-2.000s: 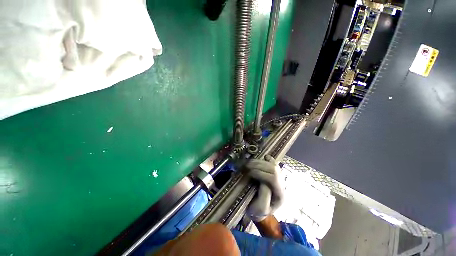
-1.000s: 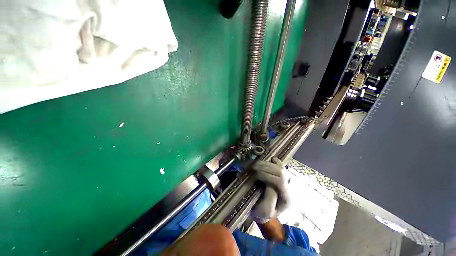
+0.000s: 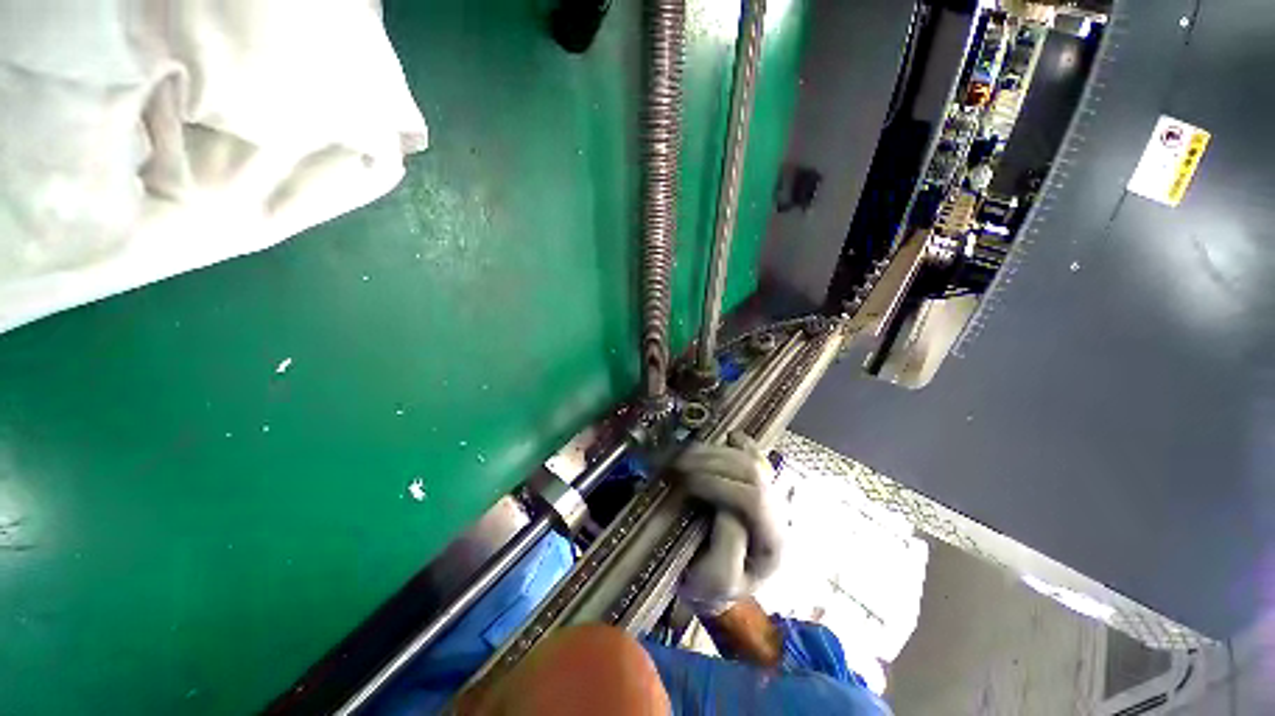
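My right hand (image 3: 727, 511), in a light grey-white glove, lies over the metal conveyor rail (image 3: 804, 367) just right of the lower middle. Its fingers are bent across the rail beside the rod ends. The fingertips are blurred, and I cannot tell whether they grip the rail or a small thing. Dark chain (image 3: 657, 567) runs in the rail grooves below the hand. The bare wrist and a blue sleeve come in from the bottom. My left hand is not recognisable in view. A blurred skin-coloured round shape at the bottom edge is unclear.
White cloth (image 3: 210, 154) lies on the green surface (image 3: 364, 378) at the upper left. A ridged rod (image 3: 660, 182) and a smooth shaft (image 3: 730, 182) meet the rail. A silver rod (image 3: 469, 602) runs beside it. The dark grey machine cabinet (image 3: 1077, 378) stands right.
The camera view has shifted slightly, first one way and then back. The gloved hand stays at the same part of the rail, with its fingers still blurred.
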